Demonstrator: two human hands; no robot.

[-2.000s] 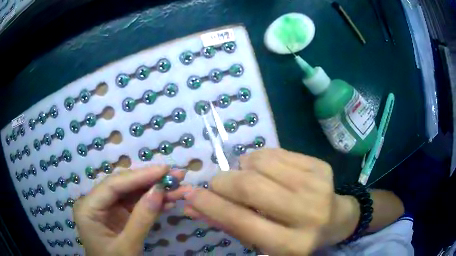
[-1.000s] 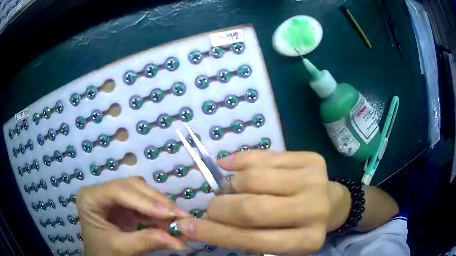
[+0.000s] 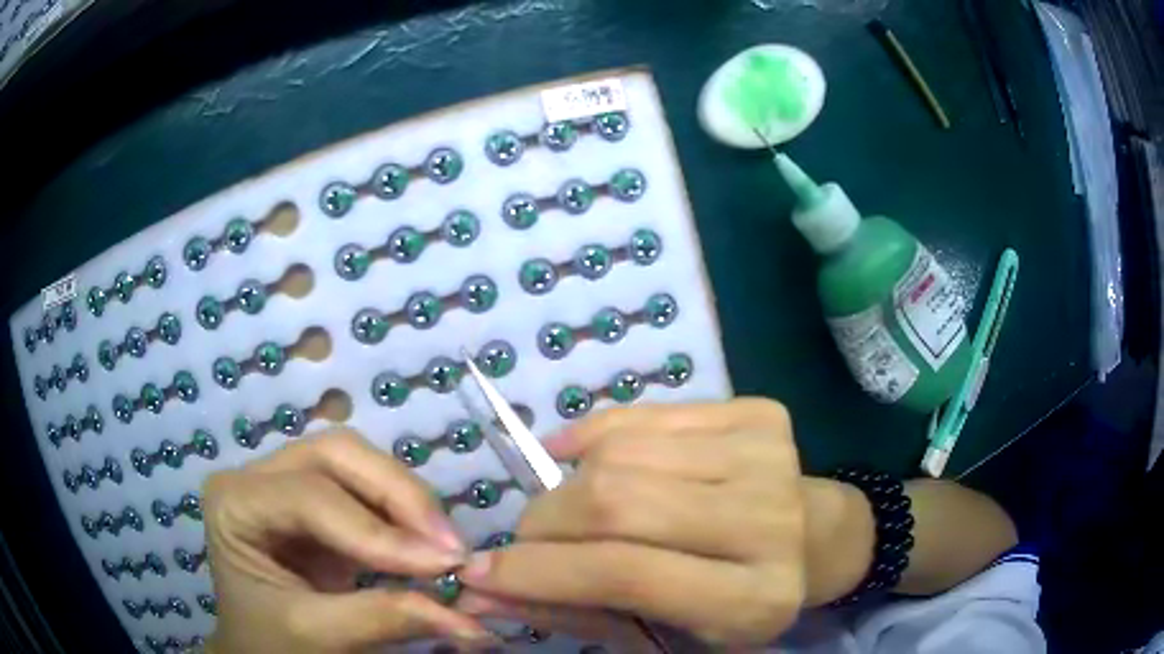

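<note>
A white foam tray (image 3: pixel 421 141) holds rows of small round shiny metal pieces (image 3: pixel 391 182), mostly in threes; several slots show a bare brown round spot. My left hand (image 3: pixel 338 543) is at the lower centre, its fingertips pinched on a small round metal piece (image 3: pixel 447 585) over the tray. My right hand (image 3: pixel 677 524) holds slim silver tweezers (image 3: pixel 521 437), tips pointing up and left over the tray. Its outstretched finger meets my left fingertips beside the piece. The fingers partly hide the piece.
A green squeeze bottle (image 3: pixel 894 313) lies right of the tray, its needle tip over a white oval dish (image 3: pixel 762 96) with green smear. A teal-handled tool (image 3: pixel 973 364) lies beside the bottle. A thin brown stick (image 3: pixel 909 73) lies at the upper right. Clear plastic film (image 3: pixel 1079 192) is at the right edge.
Both hands have moved lower on the tray since two seconds ago, with the piece. The tweezers now point further up and left. In the last second the hands moved only slightly.
</note>
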